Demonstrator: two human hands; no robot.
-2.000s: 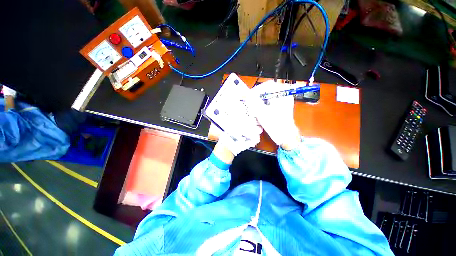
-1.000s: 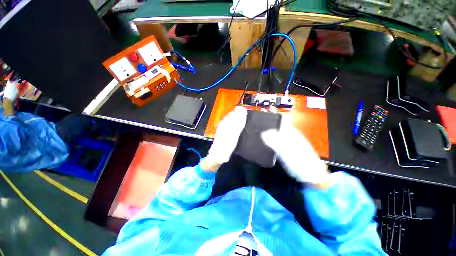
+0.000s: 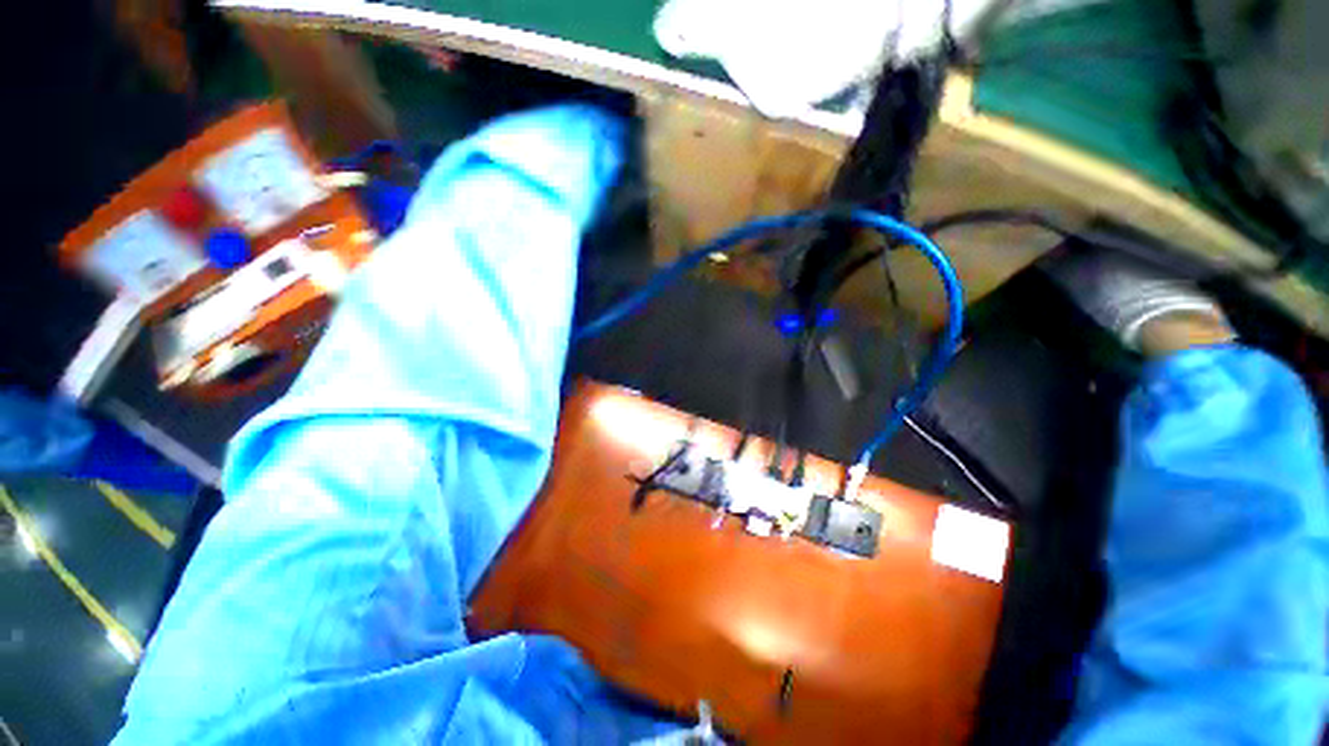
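The orange fixture board (image 3: 685, 612) lies on the black bench in front of me, with no box on it. The connector block (image 3: 765, 503) sits at its back edge, with the blue cable (image 3: 933, 277) and black test cables (image 3: 896, 146) behind it. My left arm reaches forward over the board's left side; its hand is out of sight beyond the sleeve, by the shelf's underside. My gloved right hand (image 3: 1137, 296) is at the right below the shelf edge, blurred, its fingertips unclear. No set-top box shows.
The orange meter box (image 3: 263, 313) stands at the left. The shelf's wooden edge (image 3: 700, 102) crosses the top, with a white object (image 3: 787, 51) on it. A black-and-silver bent piece (image 3: 947, 459) lies behind the board. Floor with yellow lines shows at lower left.
The dark box held a second ago is gone from view. Both arms have moved forward and apart, towards the shelf. The view has shifted closer to the bench's back.
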